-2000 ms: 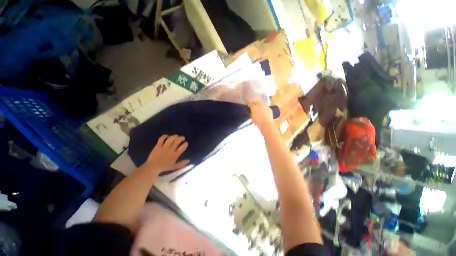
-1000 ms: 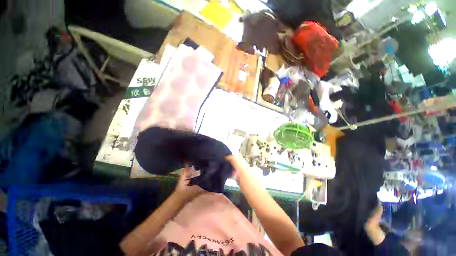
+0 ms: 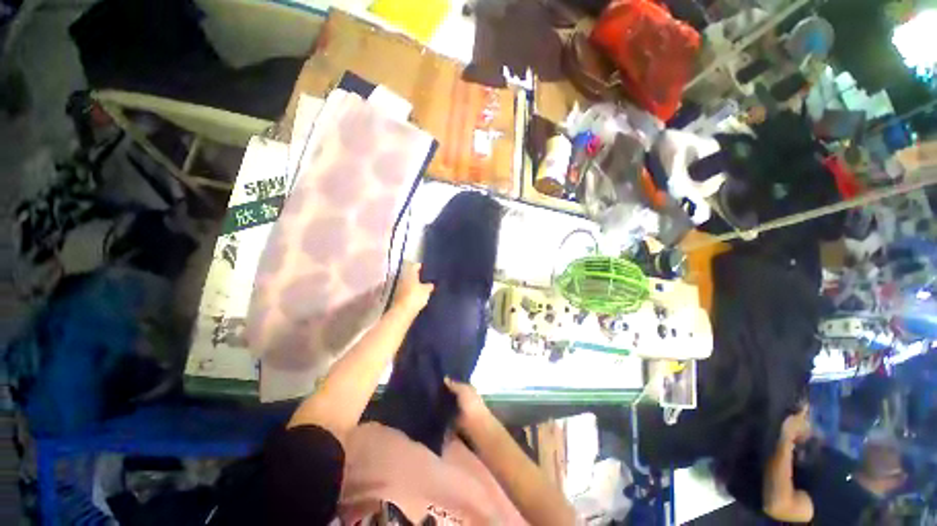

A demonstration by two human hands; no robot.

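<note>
A navy cut piece (image 3: 452, 308) lies lengthwise from the table's middle, over the front edge, to my body. My left hand (image 3: 411, 293) grips its left edge about halfway along. My right hand (image 3: 464, 403) grips its lower right edge near the table's front. The fingertips of both hands are partly hidden by the cloth. A pink patterned cut piece (image 3: 334, 226) lies flat to the left, on navy-edged and white pieces.
A printed white board (image 3: 218, 298) lies under the pieces at left. Brown cardboard (image 3: 452, 113) is at the far side. The cream sewing machine (image 3: 673, 327) with a green guard (image 3: 601, 283) stands at right. A blue basket (image 3: 134, 444) is at lower left. Another person's arm (image 3: 783, 473) shows at lower right.
The bunched navy piece has moved right, off the lower end of the pink piece, and is stretched lengthwise. My left hand has moved up and forward along it; my right hand is lower.
</note>
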